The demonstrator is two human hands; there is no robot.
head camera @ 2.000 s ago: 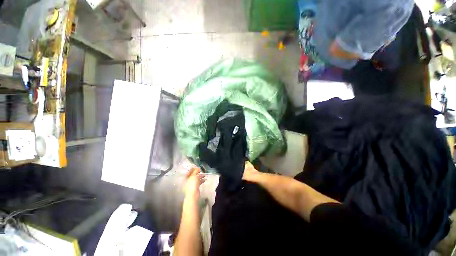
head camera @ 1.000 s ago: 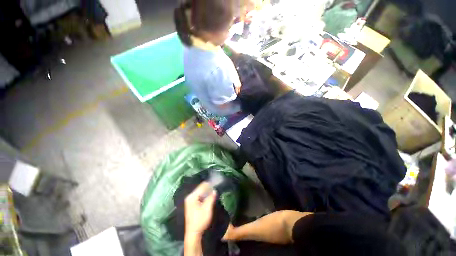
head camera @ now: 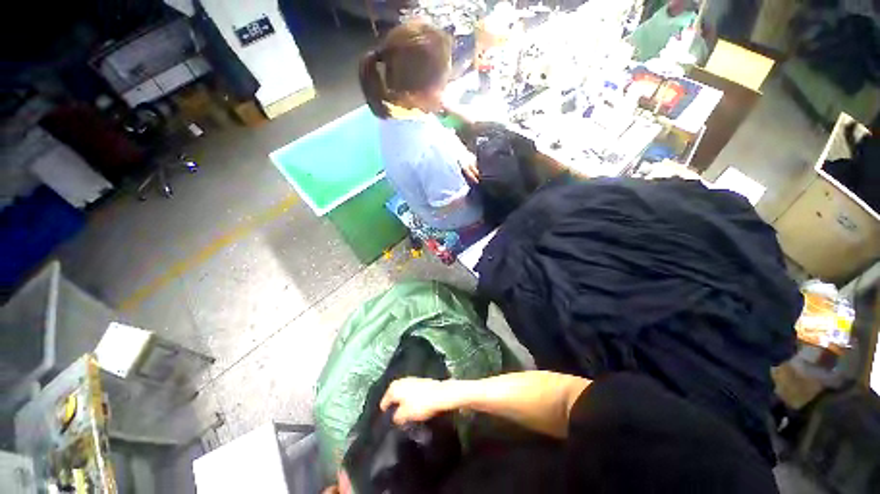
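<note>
The green woven sack (head camera: 362, 338) stands open-mouthed on the floor at lower centre. Black cloth (head camera: 415, 362) fills its mouth and hangs towards me. My right hand (head camera: 417, 398) reaches in from the right over the mouth, its fingers curled into the black cloth. My left hand (head camera: 340, 484) shows only as a small sliver at the bottom edge, beside the sack; its fingers are hidden. A wide heap of black garments (head camera: 646, 270) lies to the right of the sack, beyond my right arm.
A seated person in light blue (head camera: 425, 159) works at a cluttered table (head camera: 579, 116). A green bin (head camera: 362, 217) stands behind them. A white bench (head camera: 241, 468) is left of the sack, and a white-topped stool (head camera: 123, 349) farther left. A beige bin (head camera: 830, 227) is at far right.
Since one second ago, my right hand has moved up over the sack mouth. My left hand, raised over the sack then, has dropped to the bottom edge. The view first swung right, then shifted slightly.
</note>
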